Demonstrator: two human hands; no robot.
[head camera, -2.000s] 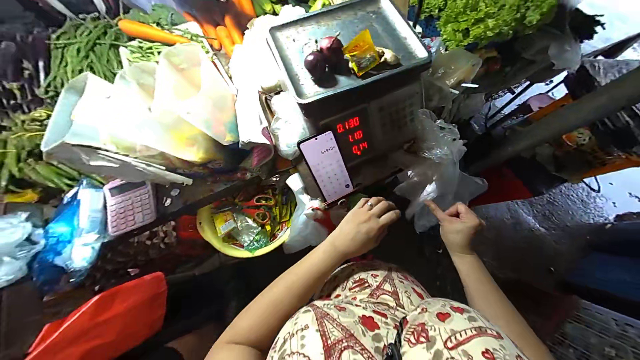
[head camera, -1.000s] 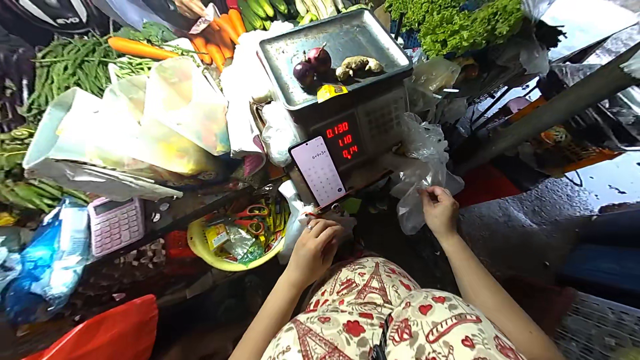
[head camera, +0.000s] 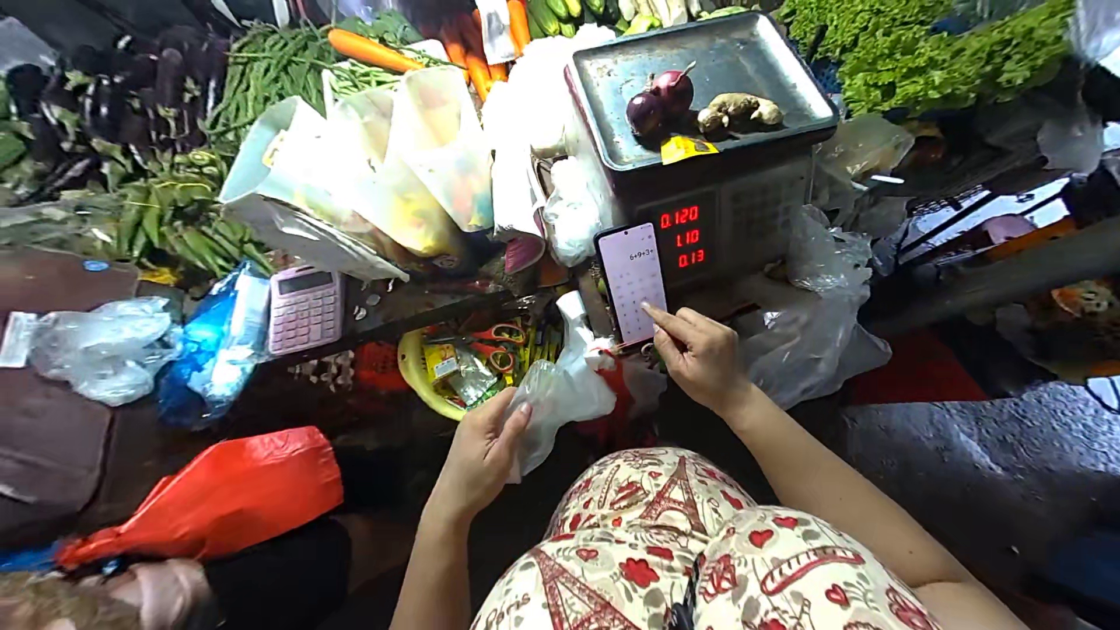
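My left hand (head camera: 483, 452) grips a thin clear plastic bag (head camera: 544, 411) below the yellow basket. With its index finger, my right hand (head camera: 700, 354) touches the screen of a smartphone (head camera: 629, 271) that shows a calculator. The phone leans upright against the front of a digital scale (head camera: 739, 214) with lit red digits. On the scale's metal tray (head camera: 612, 79) lie two red onions (head camera: 661, 103), a piece of ginger (head camera: 739, 112) and a small yellow packet (head camera: 688, 149).
A yellow basket (head camera: 411, 372) holds scissors and small items. Left of it are a pink calculator (head camera: 304, 311), plastic bags and a red bag (head camera: 245, 490). Eggplants (head camera: 166, 92), green beans, carrots (head camera: 372, 51) and leafy greens (head camera: 962, 57) lie behind. More clear bags (head camera: 822, 324) hang at right.
My right hand has moved from the clear bags at right to the phone. My left hand has left the phone's lower edge and now holds a plastic bag. The view has shifted.
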